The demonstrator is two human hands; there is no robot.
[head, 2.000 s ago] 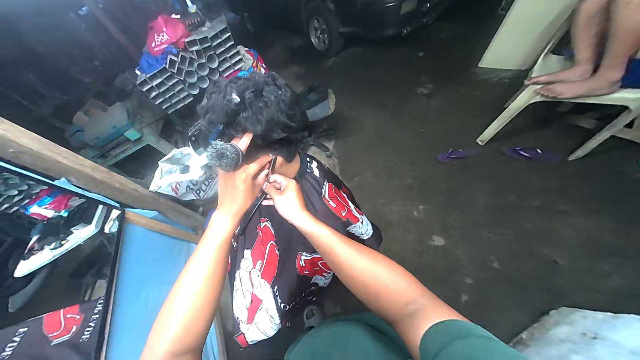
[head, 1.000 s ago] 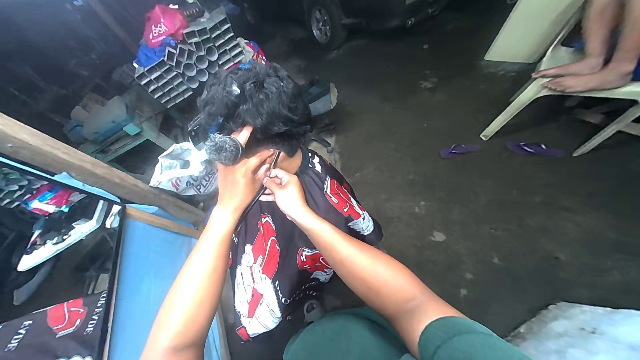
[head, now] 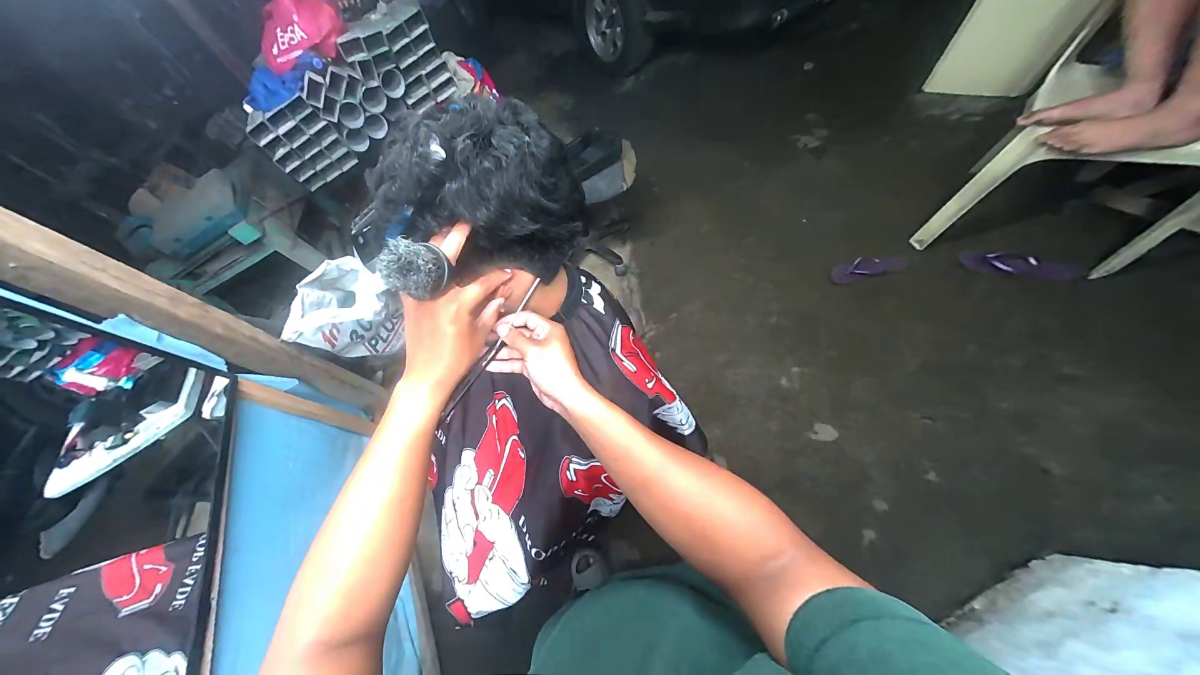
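Observation:
My left hand (head: 448, 323) is at the side of a seated person's head (head: 483, 178), near the ear, its fingers spread against the hair and skin. A round duster brush with grey bristles (head: 408, 267) sticks out between its fingers. My right hand (head: 539, 352) pinches a thin, straight-razor-like tool (head: 528, 295), whose narrow end lies close to the skin behind the ear. A black barber cape (head: 562, 403) with red and white prints covers the person's shoulders. The tool's exact edge contact is hidden by my fingers.
A framed mirror (head: 220, 497) and wooden beam (head: 187, 291) stand close on the left, beside a white plastic bag (head: 342, 309). Metal tubes (head: 352, 94) are stacked behind. On the right are purple flip-flops (head: 1017, 265) and a plastic chair (head: 994, 187) bearing another person's feet (head: 1106, 122).

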